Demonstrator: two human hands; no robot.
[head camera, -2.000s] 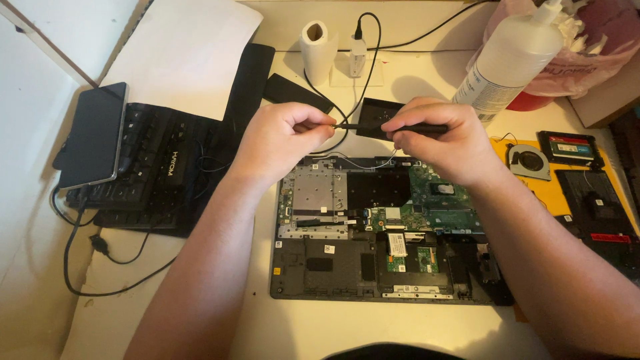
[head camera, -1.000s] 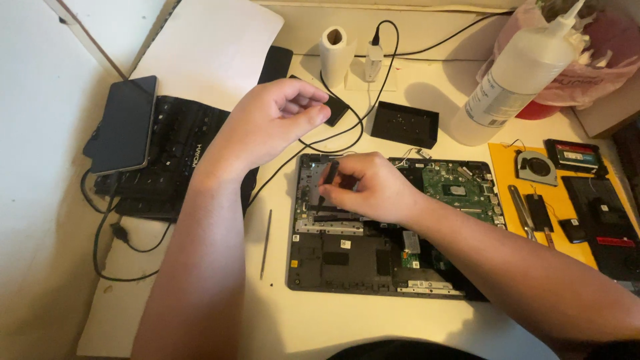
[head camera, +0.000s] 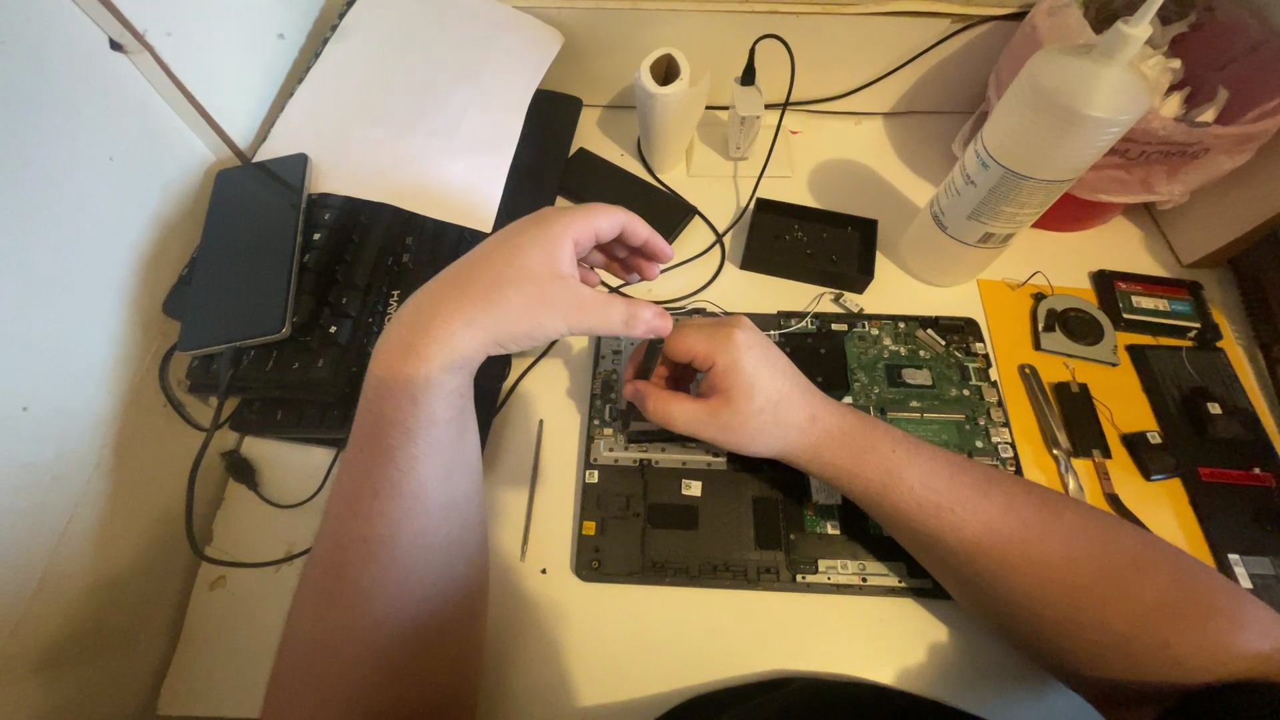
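An opened laptop chassis (head camera: 690, 525) lies on the white table, with its green circuit board (head camera: 925, 375) exposed at the right. Over the chassis's upper left area, my right hand (head camera: 715, 385) grips a dark screwdriver handle (head camera: 650, 358); its tip is hidden. My left hand (head camera: 545, 280) hovers just above and to the left, fingers loosely curled and apart, holding nothing, its thumb near the top of the handle. Left of the chassis lies a thin metal tool (head camera: 532, 490). Behind it, a black box (head camera: 810, 245) contains several small screws.
A phone (head camera: 247, 250) rests on a black keyboard (head camera: 330, 300) at the left. A paper roll (head camera: 668, 115), a charger (head camera: 745, 118) and a large plastic bottle (head camera: 1030, 150) stand at the back. On a yellow envelope (head camera: 1020, 400) at the right lie a fan (head camera: 1075, 328) and other parts.
Both hands were together above the back of the chassis two seconds ago. My right hand has come down over its left part; my left hand has let go of the tool they both touched.
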